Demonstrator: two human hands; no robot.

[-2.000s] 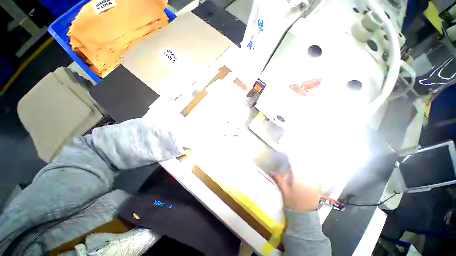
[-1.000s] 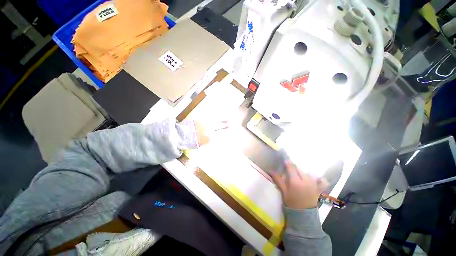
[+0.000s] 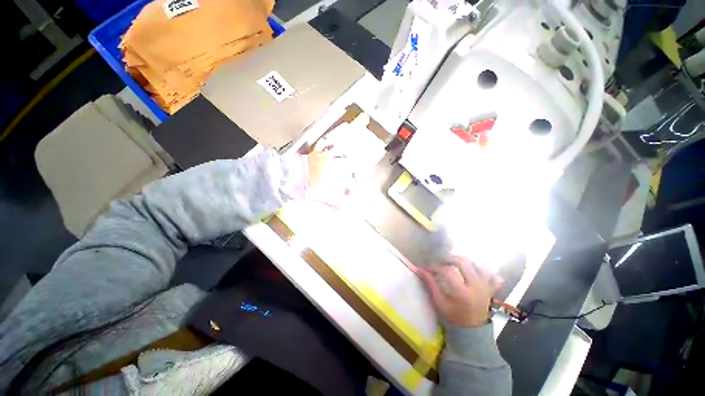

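A fabric panel lies on the white template board under the machine head, partly washed out by the lamp. My right hand rests on the panel's near right part, fingers spread, palm down. My left hand is over the board's left part; glare hides most of its fingers, so its grip cannot be told. The yellow-edged label clamp sits under the pattern sewing machine, between my hands and the head. Yellow tape borders the board.
A labelled grey-brown panel lies left of the machine. Orange panels fill a blue bin. A beige stack stands at left. A small orange-red tool with a dark cord lies by my right wrist. A tilted screen is at right.
My left hand has moved up and slightly right along the board. My right hand stays at about the same place on the panel. The camera view has shifted slightly.
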